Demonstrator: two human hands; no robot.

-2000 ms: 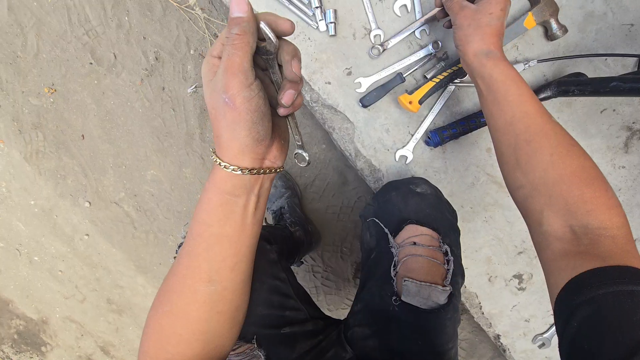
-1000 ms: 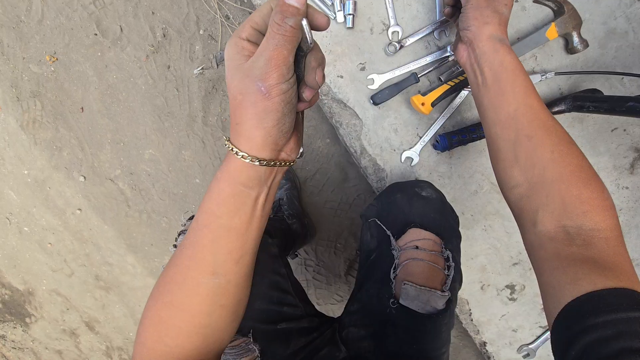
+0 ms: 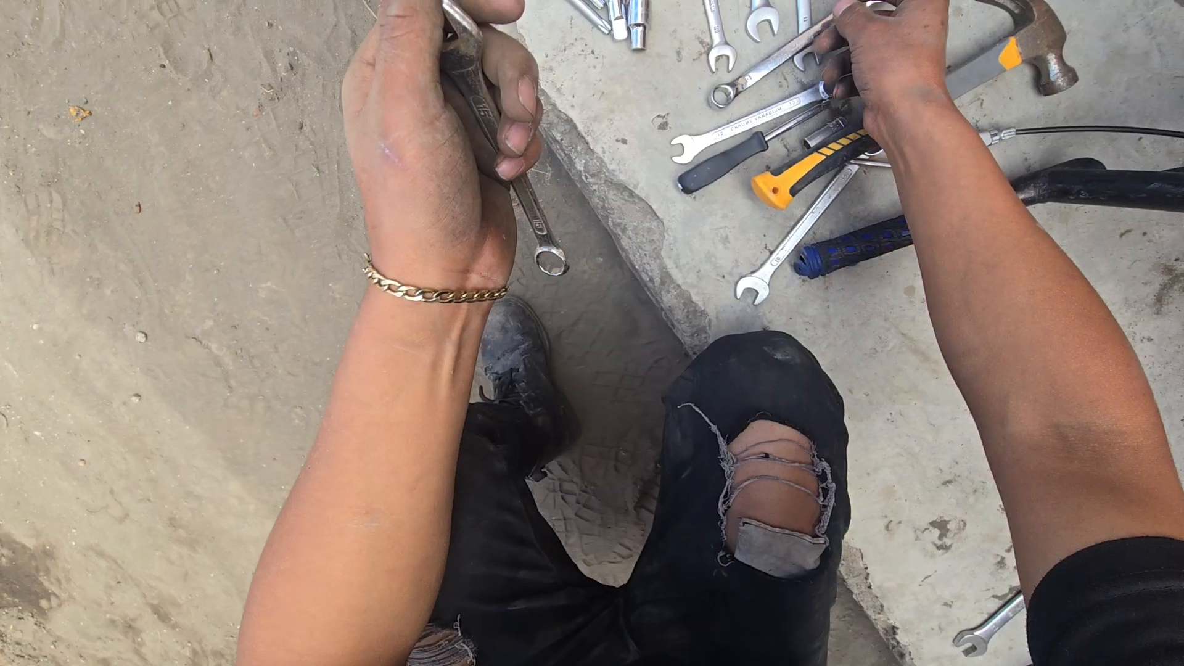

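Observation:
My left hand (image 3: 444,139) is closed around a dark combination wrench (image 3: 479,102), whose ring end points down past my fingers; its top is cut off by the frame edge. At the top right, my right hand (image 3: 888,55) reaches over the tools on the concrete, fingertips at a combination wrench (image 3: 772,63); whether it grips that wrench is not clear. Just below lie an open-ended wrench (image 3: 749,122), a black-handled screwdriver (image 3: 723,163) and a claw hammer (image 3: 805,171) with a yellow and black handle, partly behind my right hand. Another wrench (image 3: 803,231) lies diagonally lower down.
Sockets (image 3: 636,20) and more wrenches (image 3: 719,37) lie along the top of the concrete slab (image 3: 934,370). A black bar with a blue-black grip (image 3: 856,245) and a cable (image 3: 1101,130) lie at right. Another wrench (image 3: 992,627) is at lower right. The slab's broken edge borders the dirt.
My left hand, with the wrench in it, turns slightly, and the ring end shows again after being hidden one second ago. My right hand stays over the tools.

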